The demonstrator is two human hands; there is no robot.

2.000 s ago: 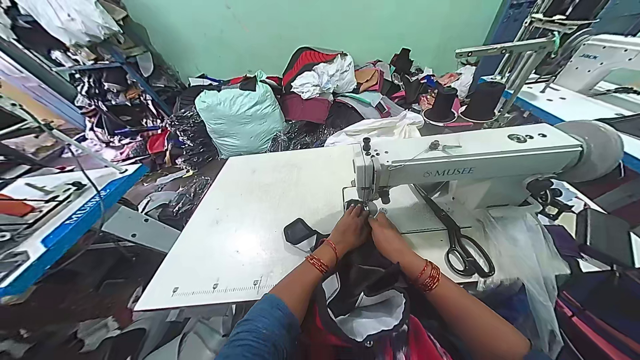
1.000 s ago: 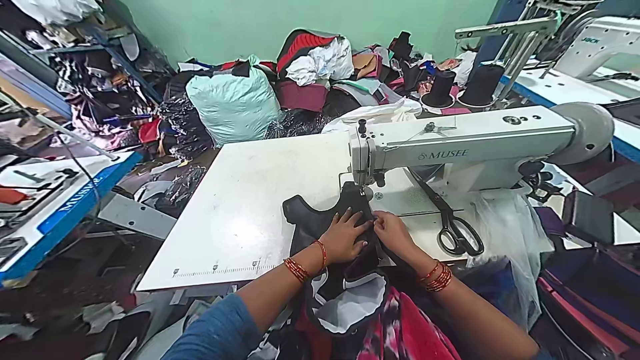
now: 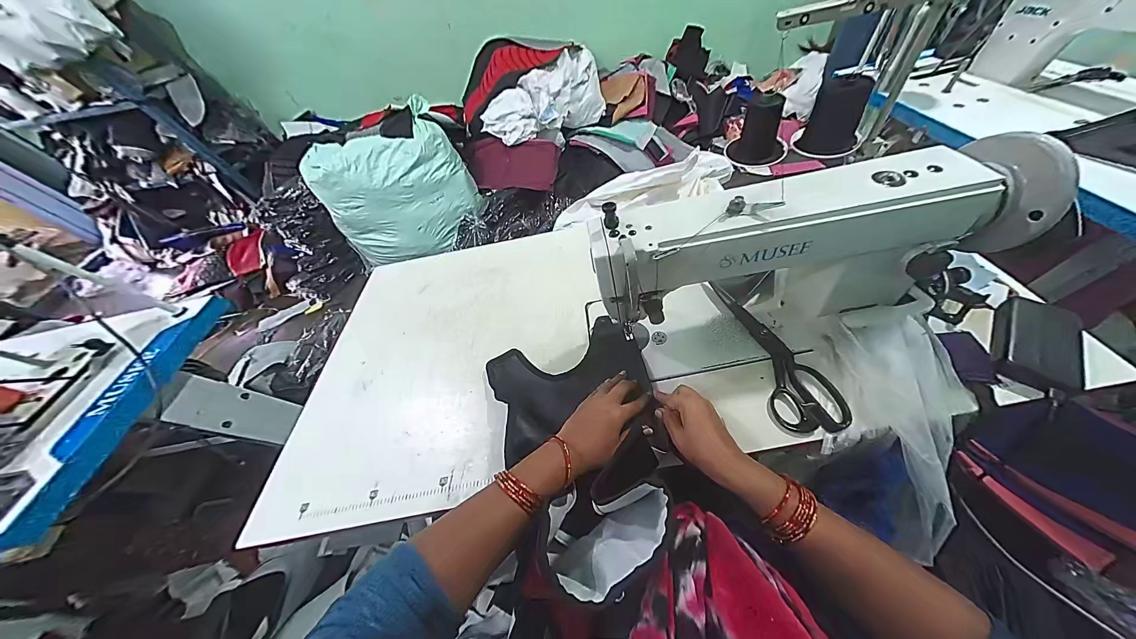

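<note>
A black fabric piece lies on the white table of a Musee sewing machine, its far end at the presser foot. My left hand rests on the cloth with its fingers spread a little, just short of the needle area. Beside it on the right, my right hand pinches the cloth's right edge between thumb and fingers. The near part of the piece, with a white lining, hangs over the table's front edge. Black-handled scissors lie to the right, their blades under the machine arm.
Sheer white plastic drapes over the table's right side. Behind stand black thread cones, a pale green stuffed bag and heaped fabric. Another machine table is at the left, and one more stands at the back right.
Both hands have come back from the presser foot toward the front edge. More of the black fabric now lies flat and spread on the table. The left hand has opened out over it.
</note>
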